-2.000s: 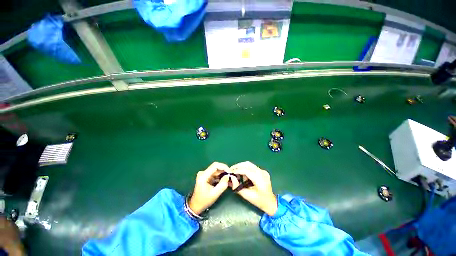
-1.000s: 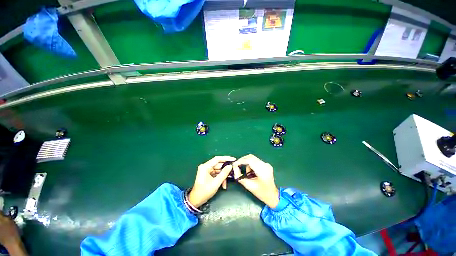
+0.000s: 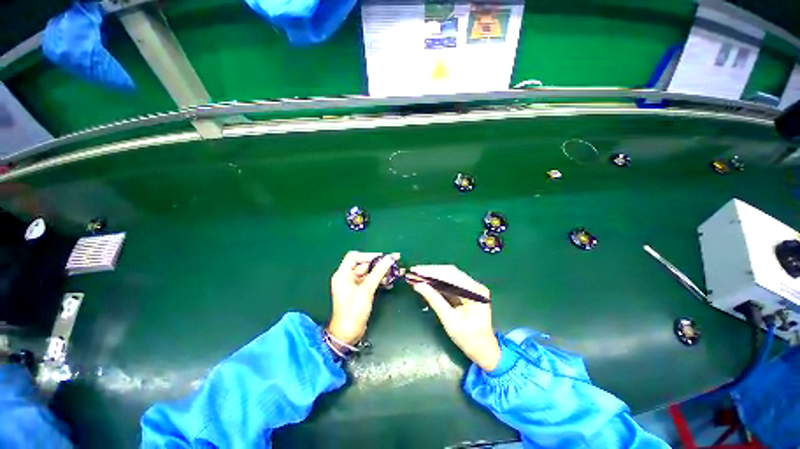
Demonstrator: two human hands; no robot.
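My left hand point(image 3: 353, 294) holds a round module point(image 3: 389, 271) between its fingertips above the green belt point(image 3: 263, 263). The module is dark and partly covered by the fingers. My right hand point(image 3: 460, 316) grips black tweezers point(image 3: 452, 286), slanting from the palm side toward the module. The tweezers' tip is at or near the module's right edge; contact cannot be told. Several round modules lie on the belt beyond my hands: one alone point(image 3: 357, 218) and two touching point(image 3: 495, 221). Another lies further right point(image 3: 583, 238).
A white control box point(image 3: 753, 259) stands at right, with a silver pen-like tool point(image 3: 675, 272) beside it and a module point(image 3: 687, 331) in front. A white ribbed tray point(image 3: 96, 252) and metal plate point(image 3: 64, 329) are at left. A neighbour's blue sleeve point(image 3: 31, 408) shows at lower left.
The hands have moved slightly up and apart. The tweezers and the module now show clearly between the fingers. The neighbour's bare hand at lower left has given way to a blue sleeve.
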